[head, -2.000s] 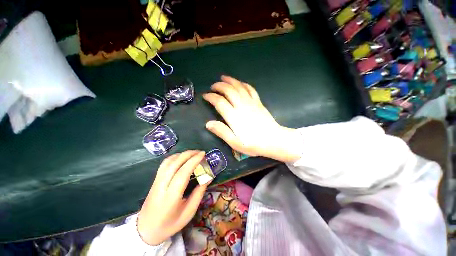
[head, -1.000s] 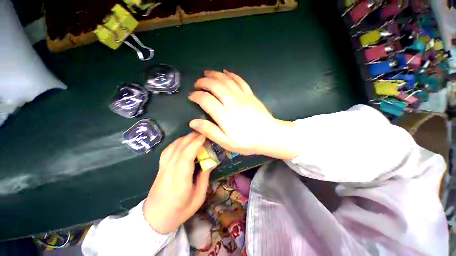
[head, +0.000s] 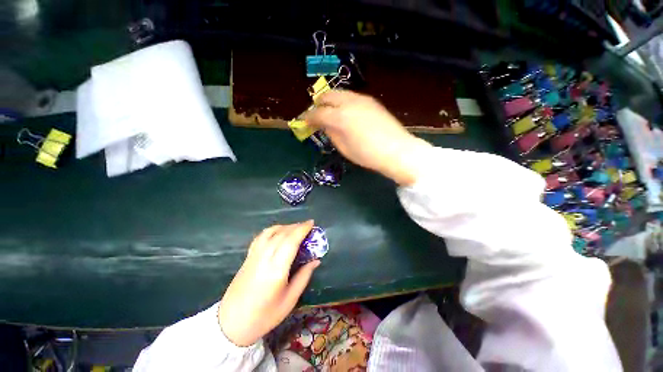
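My left hand (head: 265, 280) holds a small glossy unit (head: 314, 245) at the bench's near edge, with no clip visible on it. My right hand (head: 360, 131), slightly blurred, is at the near edge of the wooden board, its fingers on a yellow binder clip (head: 301, 129). Another yellow clip (head: 320, 88) is just beyond the fingers, and a teal clip (head: 322, 65) lies on the board. Two glossy units, one (head: 294, 187) left and one (head: 329, 171) right, lie on the green bench between my hands.
White sheets (head: 156, 102) lie at left, with a yellow clip (head: 53, 147) beyond them. The red-brown wooden board (head: 269, 94) is at the far side. A tray of mixed colored clips (head: 567, 145) is at right.
My right hand has moved from beside my left hand out to the yellow clips at the board. My left hand now holds a unit without the yellow clip seen earlier. The view has shifted.
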